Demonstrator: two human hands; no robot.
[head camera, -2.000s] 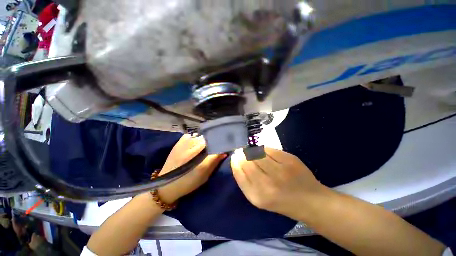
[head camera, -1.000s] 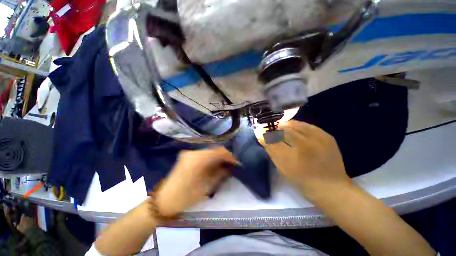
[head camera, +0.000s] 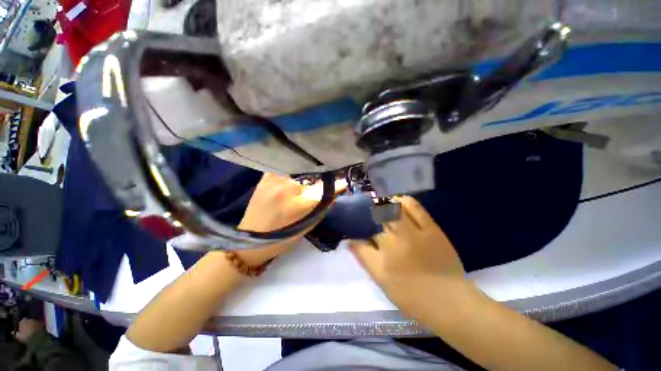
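Note:
Navy cloth (head camera: 351, 219) lies under the head of a white sewing machine (head camera: 341, 51) with a blue stripe. My left hand (head camera: 286, 206), with a beaded bracelet at the wrist, rests by the needle area at the cloth's left side, partly behind a chrome loop (head camera: 109, 145). My right hand (head camera: 409, 250) has its fingertips on the cloth's right edge, below the tension assembly (head camera: 395, 130). The needle and presser foot are mostly hidden. A rounded navy panel (head camera: 507, 199) lies right of my right hand.
A navy heap (head camera: 94, 217) lies at left, with red cloth (head camera: 90, 29) behind it. The table's front edge has a measuring strip (head camera: 348, 327). An orange and yellow tool (head camera: 36, 280) is at far left. Another person's hand (head camera: 27, 330) shows at lower left.
The large navy piece before me has left the front of the table; a smaller piece shows at the needle. My left hand moved away, then back up to the needle area.

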